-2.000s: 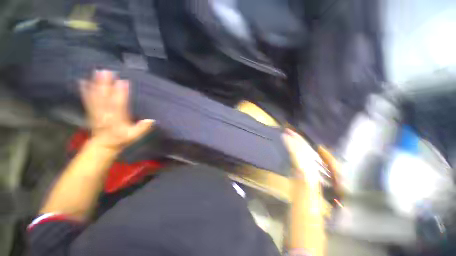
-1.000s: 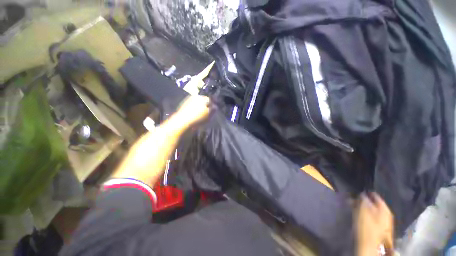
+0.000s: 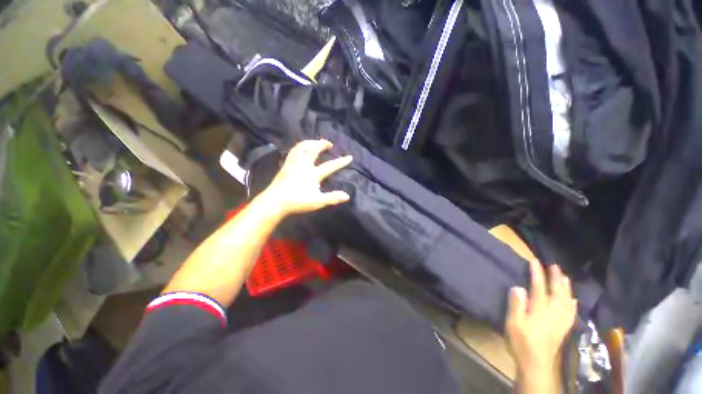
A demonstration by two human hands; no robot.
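Observation:
A dark garment with a long seam is pulled over the narrow padded board, whose bare dark end shows at the upper left. My left hand lies on the garment at mid-board, fingers spread, holding nothing that I can see. My right hand rests on the cloth near the board's right end, its fingers a little apart. The silver iron with an orange-brown handle stands just right of my right hand, partly cut off by the lower edge.
A heap of dark garments with white-silver stripes lies behind the board. A red plastic basket is below it. Tan cartons and green cloth are at the left. A pale surface is at the lower right.
My left hand has opened from its hold on the cloth and lies lower along the board. My right hand has moved left and up. The garment lies flatter, and the iron has come into view.

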